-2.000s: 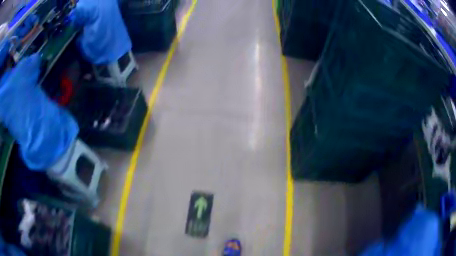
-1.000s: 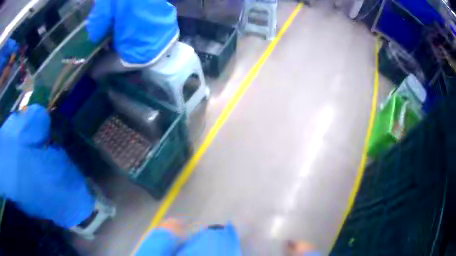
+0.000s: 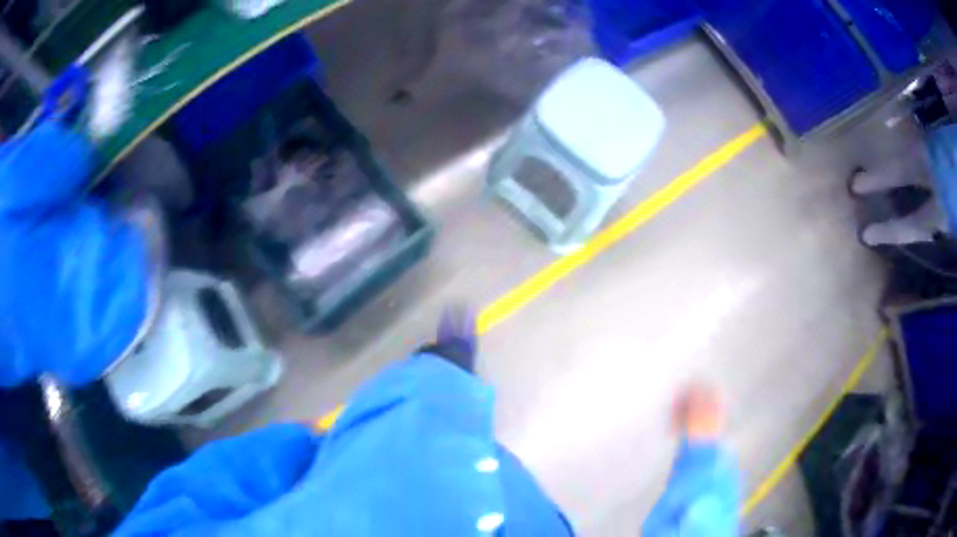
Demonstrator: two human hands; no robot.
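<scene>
My right hand (image 3: 699, 410) is small and blurred at the lower right, at the end of a blue sleeve over the floor. I cannot tell whether it holds anything. My left hand is not in view; only blue coat and sleeve show at the lower left. A pale plastic stool (image 3: 601, 113) stands unoccupied ahead, by the yellow line. A dark green crate (image 3: 375, 275) stands left of it on the floor, with pale, shiny, blurred contents.
A person in a blue coat (image 3: 68, 252) sits on another pale stool (image 3: 189, 351) at the left, beside a green-topped bench (image 3: 199, 58). Blue crates or panels (image 3: 798, 63) stand at the upper right. Another person's legs (image 3: 892, 210) show at the right edge. A yellow line (image 3: 630, 222) crosses the floor.
The view has moved along the aisle and turned towards the left bench. The unoccupied stool and crate are now nearer. The aisle's arrow sign and green bin have left view. My coat fills more of the bottom.
</scene>
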